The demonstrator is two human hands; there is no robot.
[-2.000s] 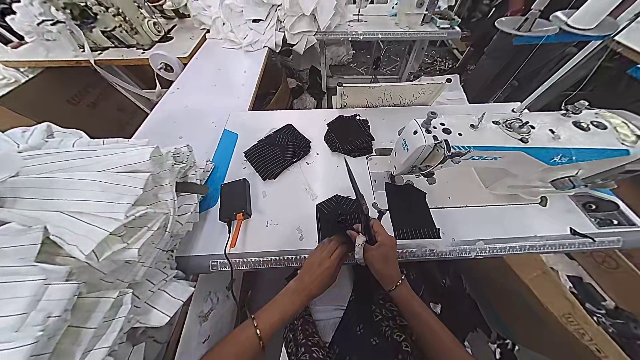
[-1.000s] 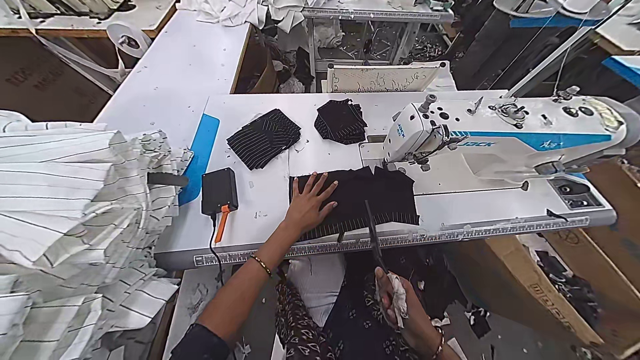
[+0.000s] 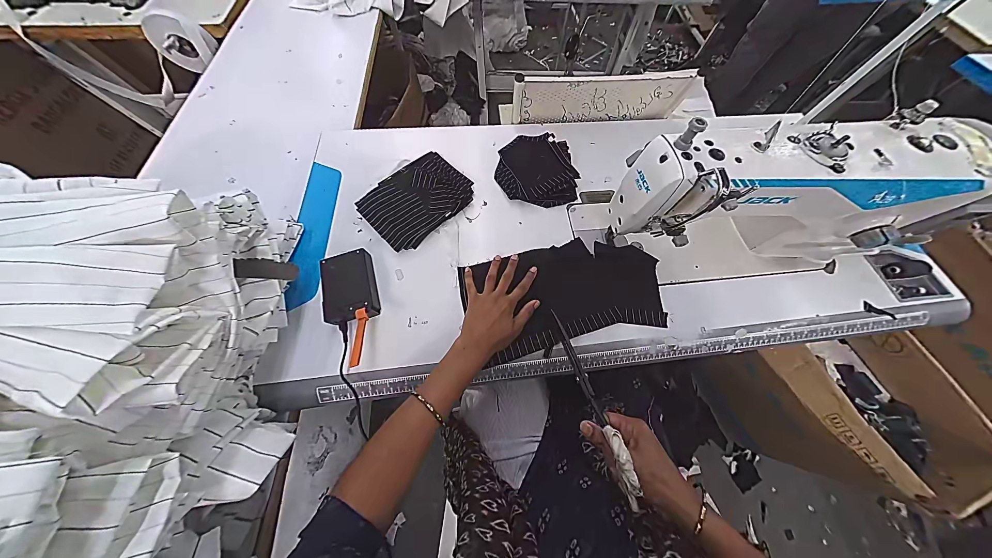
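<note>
A black striped piece of fabric (image 3: 597, 283) lies spread along the front of the sewing table, left of and below the needle area of the sewing machine (image 3: 775, 186). My left hand (image 3: 496, 306) rests flat on its left part, fingers spread. My right hand (image 3: 632, 449) grips scissors (image 3: 577, 364) whose handle is wrapped in white cloth; the blades point up over the fabric's front edge. Whether they touch the cloth I cannot tell. Behind the fabric are two stacks of cut black striped pieces, one at the left (image 3: 416, 200) and one nearer the machine (image 3: 536, 170).
A large pile of white striped fabric (image 3: 85, 294) stands at the left. Beside it are a black box with an orange tab (image 3: 349, 287) and its cable. A measuring tape (image 3: 697, 341) runs along the table's front edge. Cardboard boxes (image 3: 837, 418) stand below at the right.
Two seconds ago both hands were together at the fabric and scissors near the table edge. Since then the fabric has been spread out, with my left hand flat on it and my right hand lower.
</note>
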